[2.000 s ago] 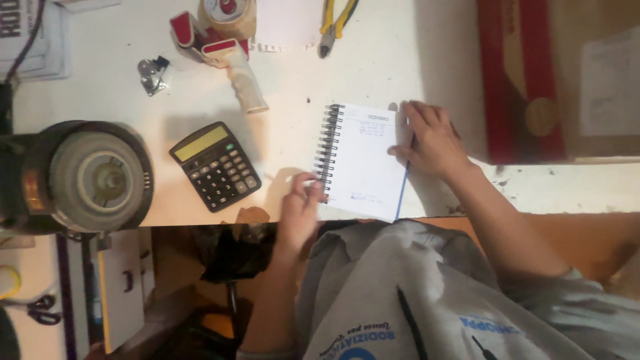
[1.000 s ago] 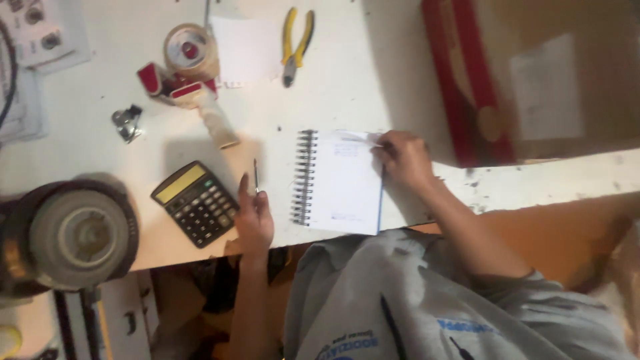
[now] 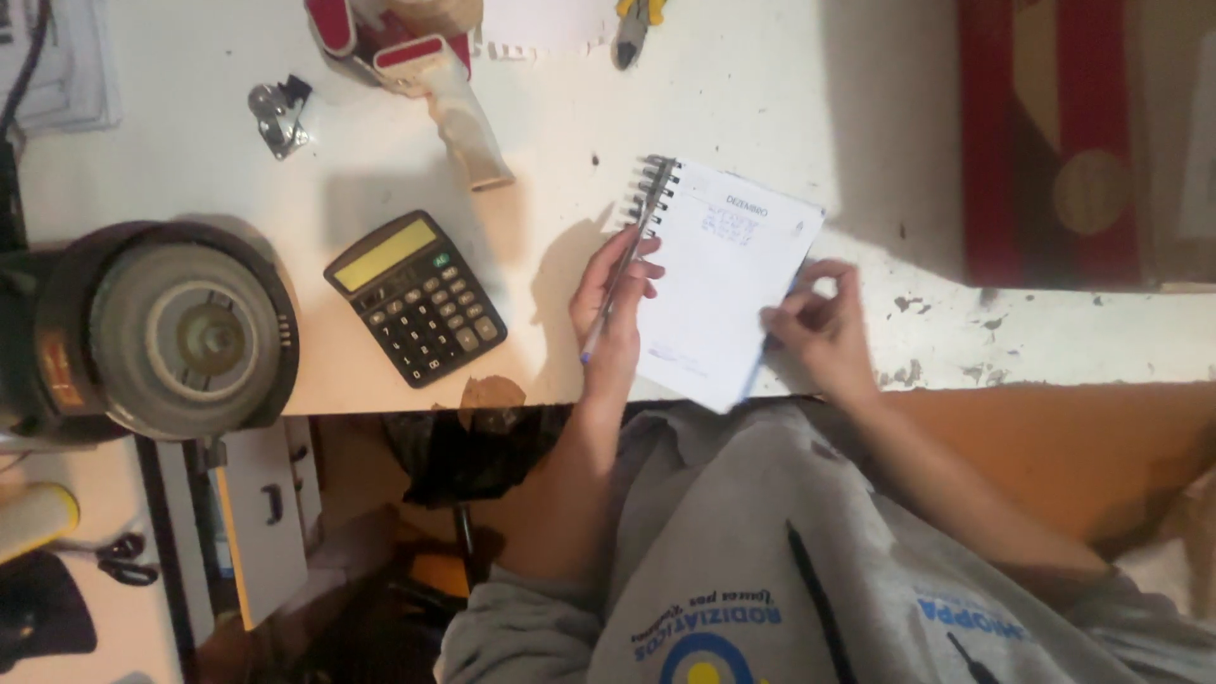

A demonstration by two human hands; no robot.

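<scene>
An open spiral-bound notebook [image 3: 722, 285] with some handwriting on its page lies tilted at the front edge of the white table. At its coiled side is my left hand [image 3: 617, 294], with a pen [image 3: 619, 285] held between the fingers, its upper end over the spiral. My right hand [image 3: 822, 328] pinches at the notebook's opposite edge, thumb and forefinger together; whether a sheet is between them I cannot tell. To the left of my left hand lies a black desk calculator [image 3: 418, 297] with a yellowish display.
A tape dispenser [image 3: 470, 142] and yellow-handled pliers [image 3: 629, 43] lie farther back, with a small metal part [image 3: 279, 116] to the left. A round machine [image 3: 190, 332] stands at the left table edge. A cardboard box [image 3: 1054, 142] sits at the right. Scissors [image 3: 128, 559] lie lower left.
My left hand has moved from beside the calculator, where it held the pen a second ago, to the notebook's spiral. The notebook now lies more tilted. My right hand stays at its edge.
</scene>
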